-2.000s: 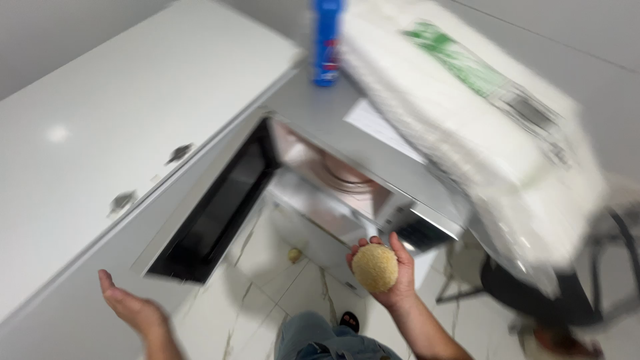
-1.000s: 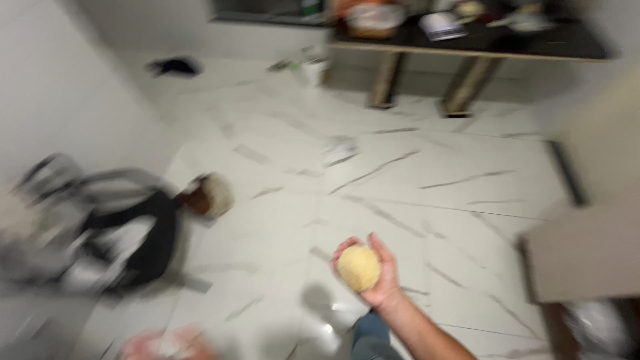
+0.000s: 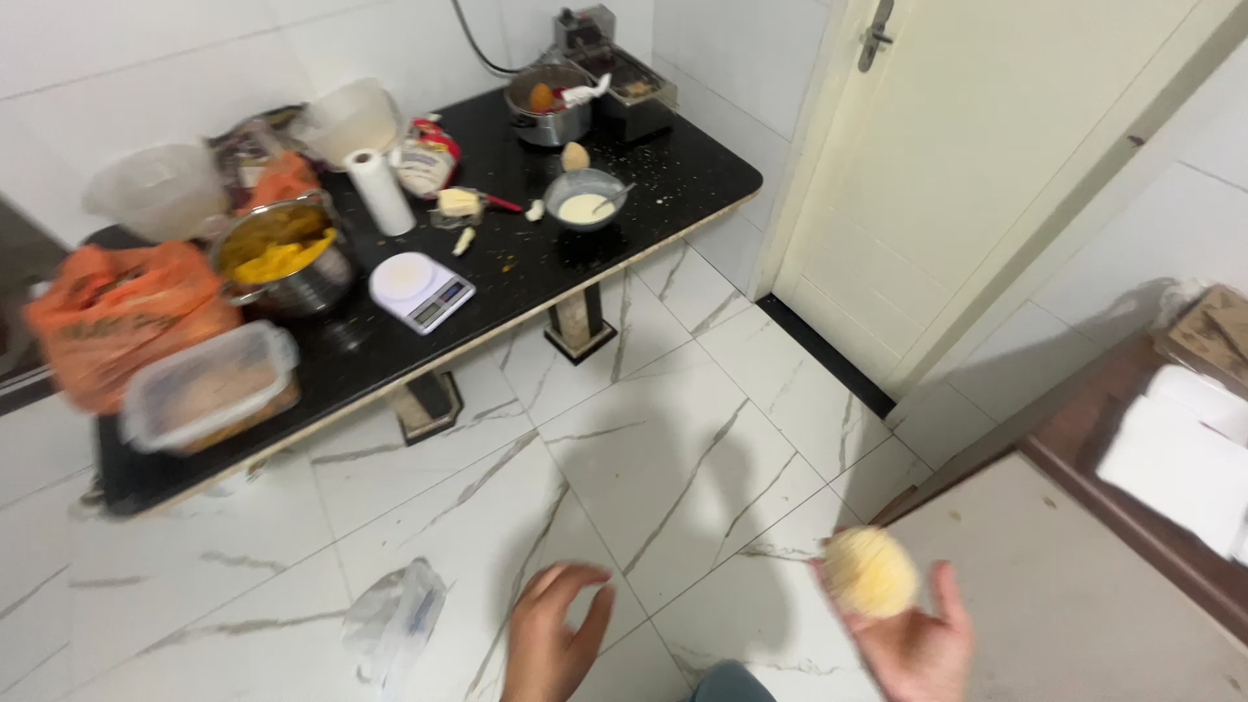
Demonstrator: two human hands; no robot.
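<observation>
A round ball, pale yellow and rough like crumbed dough, rests on the palm and fingers of my right hand at the lower right. My left hand is raised at the bottom centre, fingers curved and apart, with nothing in it. Ahead, a black-topped table bears a bowl of pale liquid with a utensil in it, and a similar breaded piece just behind. Also on it are a digital kitchen scale, a steel pot of yellow food and a butter-like block.
At the table's back right stand a metal pot and an electric fryer. An orange plastic bag and a lidded plastic container sit at its left. A plastic bag lies on the floor. A brown counter borders the right.
The view has swung from an open microwave-like appliance and a chair to the table, now nearer. The ball stays in my right hand. My left hand, out of view one second ago, shows again.
</observation>
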